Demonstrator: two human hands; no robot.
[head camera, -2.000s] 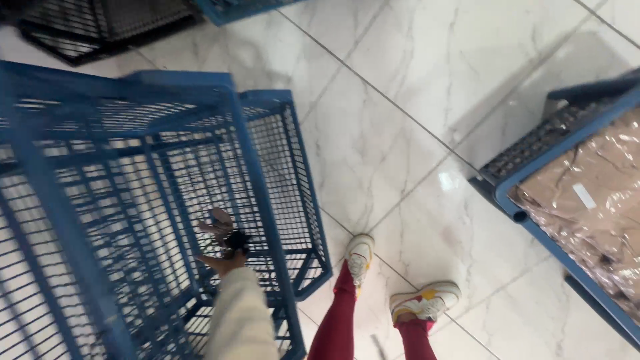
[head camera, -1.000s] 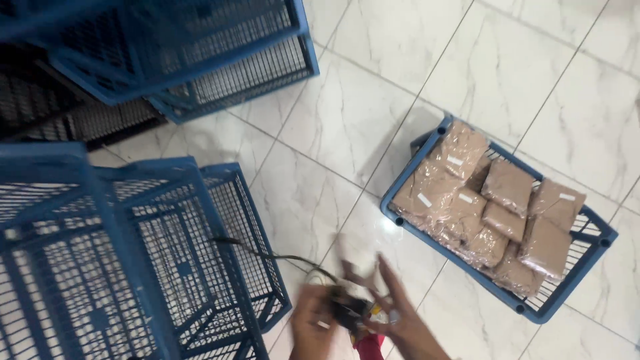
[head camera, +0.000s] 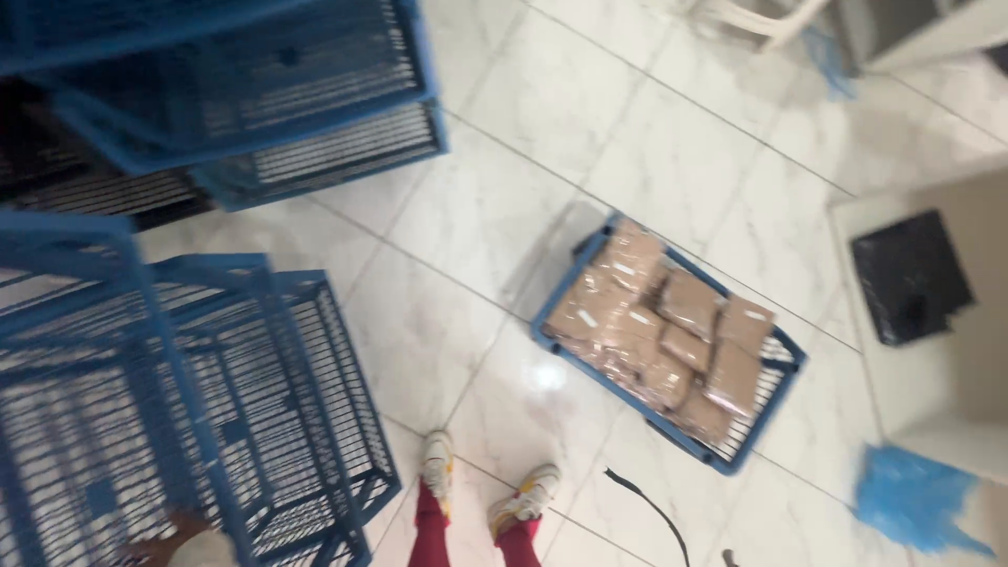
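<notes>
At the bottom left, my left hand (head camera: 169, 541) is blurred, its fingers apart over the mesh of a blue plastic crate (head camera: 206, 417); whether it touches the mesh is unclear. Only what looks like a fingertip of my right hand (head camera: 730, 558) shows at the bottom edge. Near it a thin black strap or cord (head camera: 657, 510) curves up from the edge; what holds it is out of view. Right of centre, a blue crate (head camera: 598, 376) on the floor holds several brown items in clear plastic packs (head camera: 685, 303), some with white labels.
More blue crates (head camera: 315, 150) and a black crate (head camera: 150, 193) are at the upper left. My two shoes stand on the marble-look tiles (head camera: 488, 315). On the right lie a black plastic bag (head camera: 909, 276) and blue plastic (head camera: 913, 496). A white chair-like piece (head camera: 760, 24) is at the top.
One second ago both my hands were together with a dark object and a cord at bottom centre. Now they are apart, my left over the crate at the left.
</notes>
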